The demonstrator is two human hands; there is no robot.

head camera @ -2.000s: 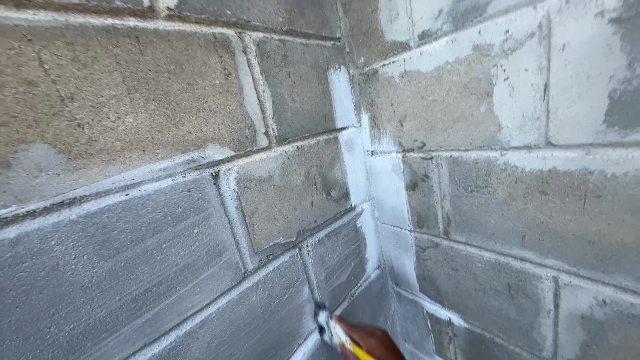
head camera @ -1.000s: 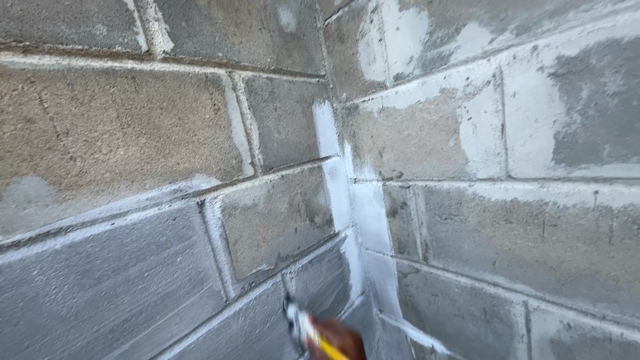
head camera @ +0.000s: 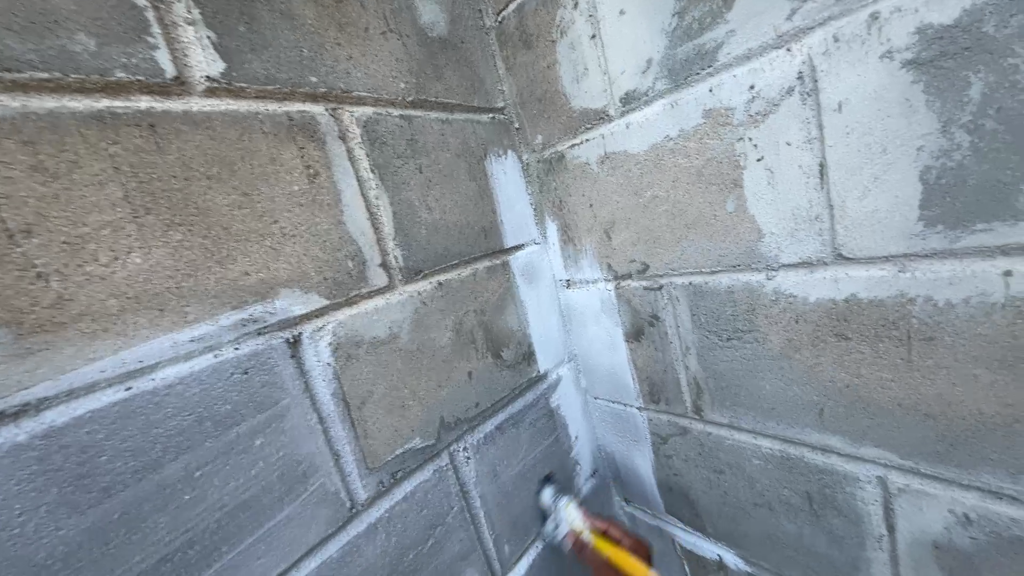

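At the bottom of the head view, right of the middle, my right hand (head camera: 614, 538) is closed around a paintbrush (head camera: 564, 516) with a yellow handle and a paint-smeared ferrule. The brush head is blurred and lies at the left concrete block wall (head camera: 432, 360), close to the inside corner. White paint (head camera: 538, 308) runs down both sides of the corner just above the hand. Gray coating covers the lower left blocks, and white lines follow their mortar joints. My left hand is not in view.
The right concrete block wall (head camera: 848, 344) meets the left one at the corner. It carries uneven white and gray patches over bare tan block. Recessed mortar joints cross both walls.
My right hand and the brush have moved right along the left wall, nearer the corner. The view has shifted somewhat.
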